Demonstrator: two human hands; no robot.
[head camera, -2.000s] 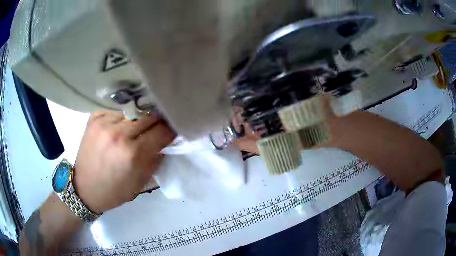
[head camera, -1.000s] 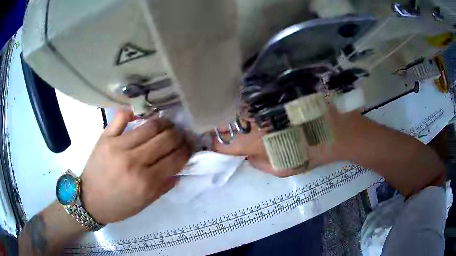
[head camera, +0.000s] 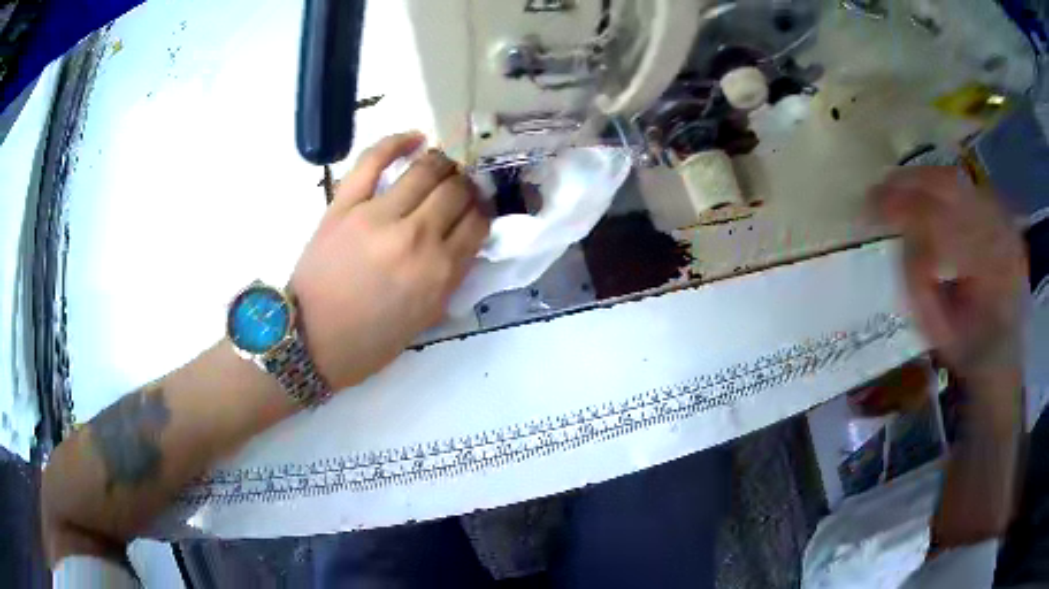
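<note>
The white fabric piece (head camera: 550, 224) lies bent in a curve over the steel needle plate (head camera: 535, 293), under the cream sewing machine head (head camera: 506, 69). My left hand (head camera: 385, 247), with a watch on the wrist, is closed on the left end of the fabric. Its fingertips are partly hidden beside the needle area. My right hand (head camera: 955, 259) is blurred, off the fabric, over the right end of the table. Whether it holds anything cannot be told.
A black lever (head camera: 330, 81) hangs left of the head. Cream tension knobs (head camera: 713, 182) stick out at its front. A printed ruler (head camera: 460, 457) runs along the table's front edge. White cloth (head camera: 874, 535) lies low at the right, with a reddish item (head camera: 891, 391) above it.
The view has shifted, showing the needle plate. My right hand has left the fabric and moved right. My left hand stays at the fabric.
</note>
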